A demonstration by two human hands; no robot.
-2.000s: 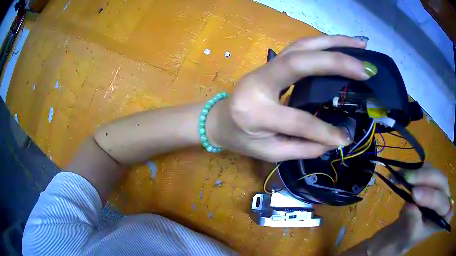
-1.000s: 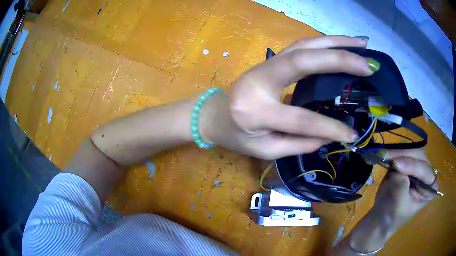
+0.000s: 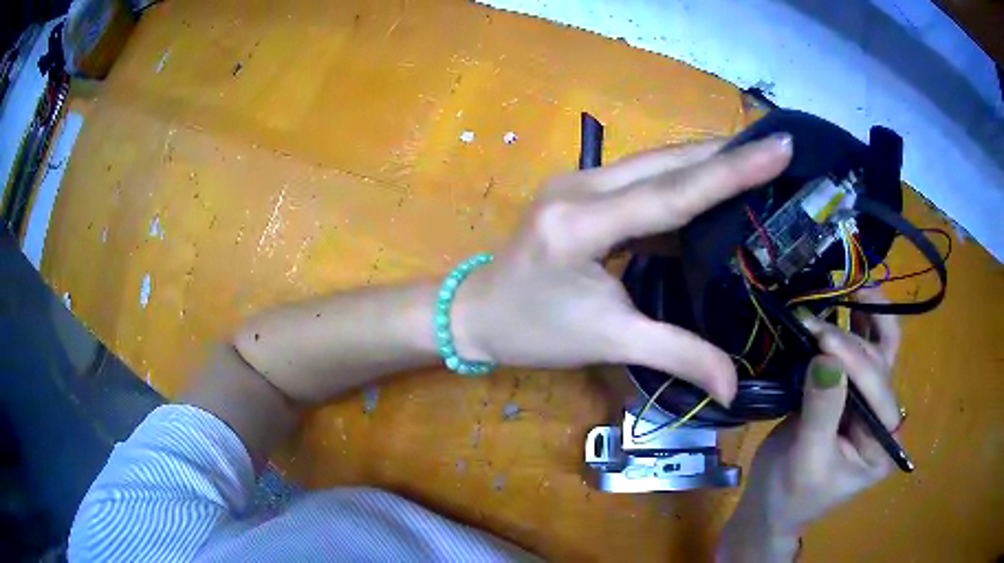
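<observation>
My left hand [image 3: 573, 280] spreads over the black camera unit, fingers on the head shell [image 3: 820, 138] and thumb at the rim of the base housing [image 3: 760, 401]. The shell is tilted open and shows a circuit board [image 3: 795, 236] with thin coloured wires [image 3: 853, 258] plugged at its edge. A black cable [image 3: 936, 275] loops out at the right. My right hand [image 3: 837, 429] holds a slim dark tool [image 3: 875, 423] at the housing's right side; its tip is hidden among the wires. A silver-white bracket [image 3: 666, 467] sits below the base housing.
The worn orange-yellow tabletop [image 3: 330, 143] lies under the work. A black rod [image 3: 591, 141] projects behind my left hand. A white sheet [image 3: 661, 50] runs along the far edge. Bundled wires [image 3: 39, 138] lie at the far left edge.
The head shell has tilted open and now shows the circuit board. My left thumb has moved from the wires to the base rim. My right hand has moved in closer with the tool.
</observation>
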